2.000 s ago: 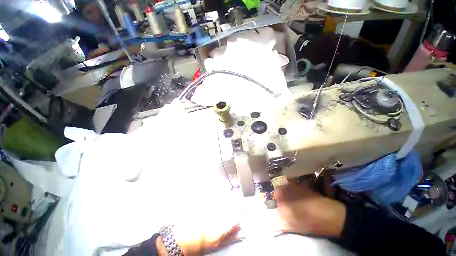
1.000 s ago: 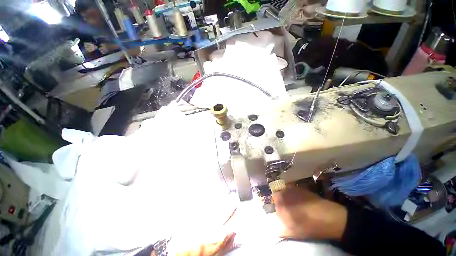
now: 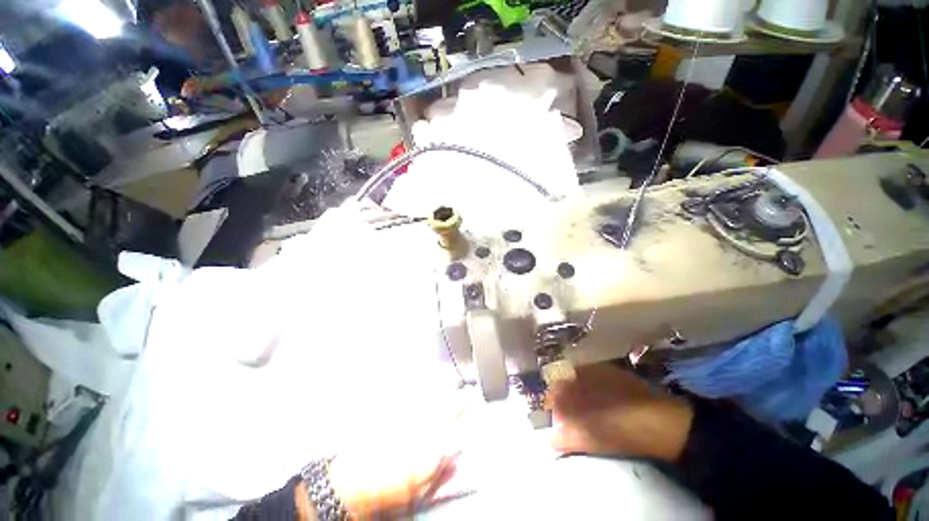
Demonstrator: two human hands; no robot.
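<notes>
White fabric, strongly overexposed, lies in a large heap left of and in front of the cream sewing machine head. My left hand, with a metal watch on the wrist, lies on the fabric at the bottom centre; its fingers are washed out by glare. My right hand is beside the needle area, right of the upright metal guard. Its fingertips are hidden by machine parts and glare. The needle and presser foot cannot be made out.
A brass knob stands on the machine head. A dark gooseneck curves behind it. Blue yarn hangs under the arm at right. White thread cones stand at the upper right. A pink bottle is at far right.
My left hand dropped toward the bottom edge, then came back up, showing the watch again. My right hand stays by the needle area. The view has shifted slightly.
</notes>
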